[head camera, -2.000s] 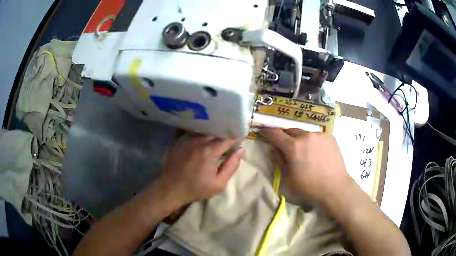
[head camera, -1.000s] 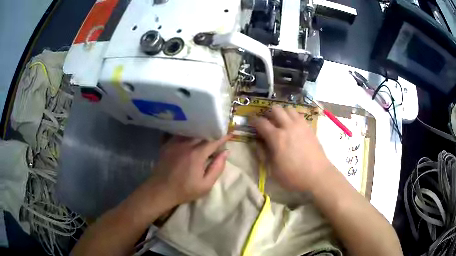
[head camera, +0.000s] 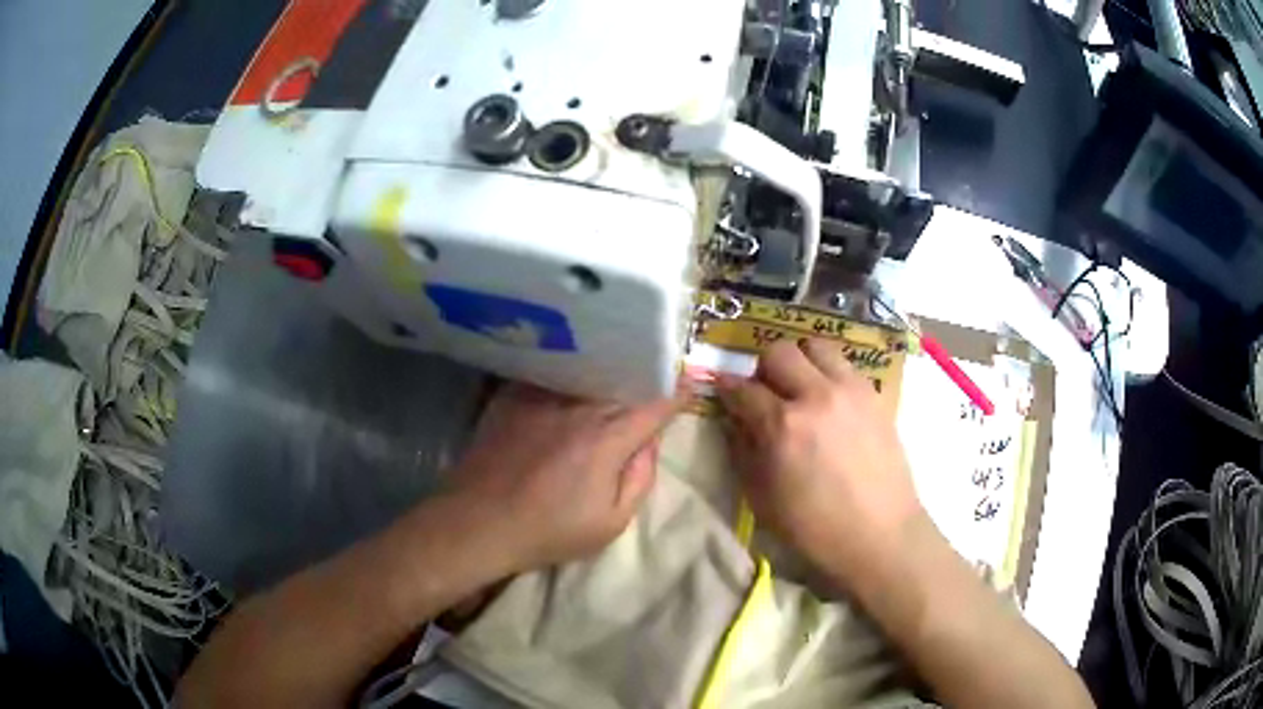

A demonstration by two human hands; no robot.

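Observation:
The beige garment (head camera: 630,596) lies below the sewing machine head, with a yellow tape (head camera: 734,630) running down it. My left hand (head camera: 561,464) presses and pinches the cloth edge just below the machine head. My right hand (head camera: 810,450) has its fingers bent onto the cloth edge at the slot of the yellow clamp frame (head camera: 796,335), which has black handwriting. A small white strip (head camera: 727,363) shows in the slot by my right fingers. The needle is hidden behind the machine head.
The white machine head (head camera: 513,263) stands over the work. A pink-red stick (head camera: 956,371) lies on the template board (head camera: 977,533). Snips (head camera: 1025,263) and a black cord are at the right, below the control panel (head camera: 1191,187). Beige garments (head camera: 118,263) and cords (head camera: 1198,568) flank the table.
The pink-red stick has appeared on the board since the first frame. My right hand has shifted over the frame, then back towards the cloth edge. The whole view has shifted slightly between frames.

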